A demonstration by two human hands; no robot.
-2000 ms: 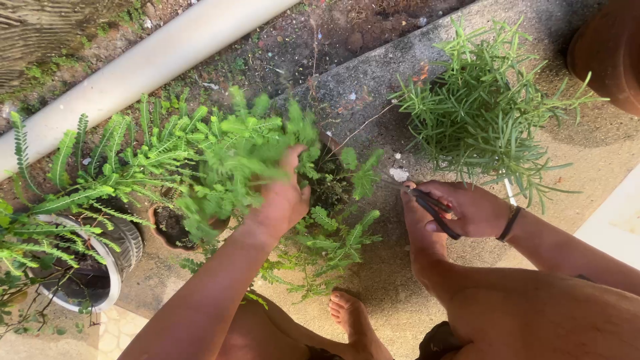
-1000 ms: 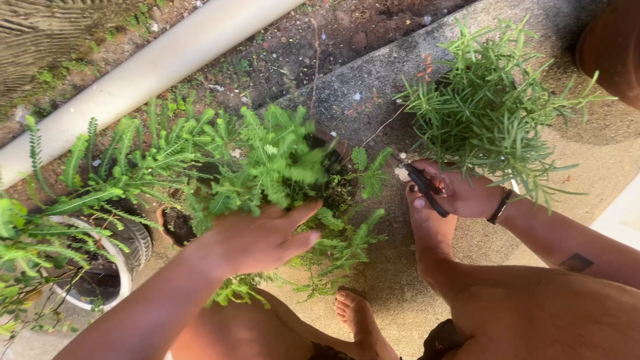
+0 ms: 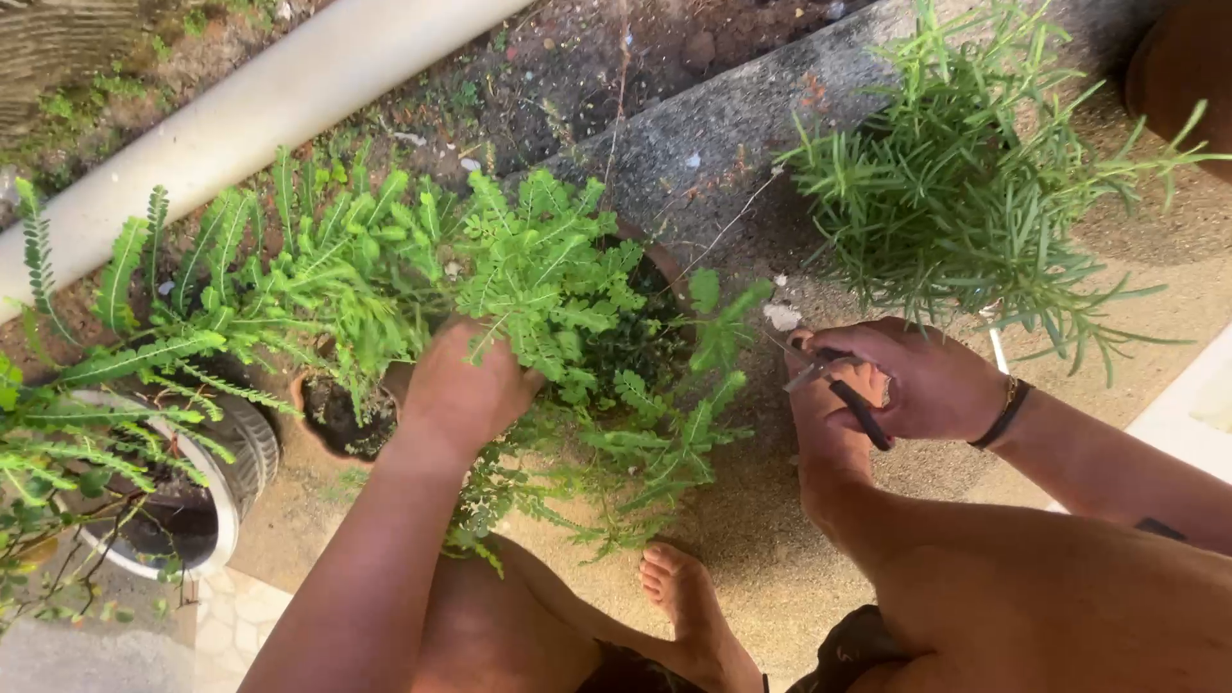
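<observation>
My left hand (image 3: 472, 390) is in among the stems of a leafy green plant (image 3: 549, 260), its fingers partly hidden by the leaves; whether it grips a stem cannot be told. The plant grows in a round brown pot (image 3: 669, 269), whose rim shows at its right. My right hand (image 3: 910, 380) holds a pair of scissors (image 3: 852, 399) with dark handles, above my bare foot. The scissors' blades are apart and point up and left, away from the leaves. Right of the pot stands a bushy plant with narrow leaves (image 3: 972, 183).
A small brown pot (image 3: 346, 452) of soil stands left of the leafy plant. A white-rimmed pot (image 3: 226, 539) is at the far left. A white pipe (image 3: 231, 125) runs diagonally across the soil, beyond a concrete edge (image 3: 751, 96). Another brown pot (image 3: 1169, 77) is at upper right.
My left hand has gone from lying over the lower leaves, fingers spread, to in among the stems. The scissors in my right hand have turned, and their blades now show apart.
</observation>
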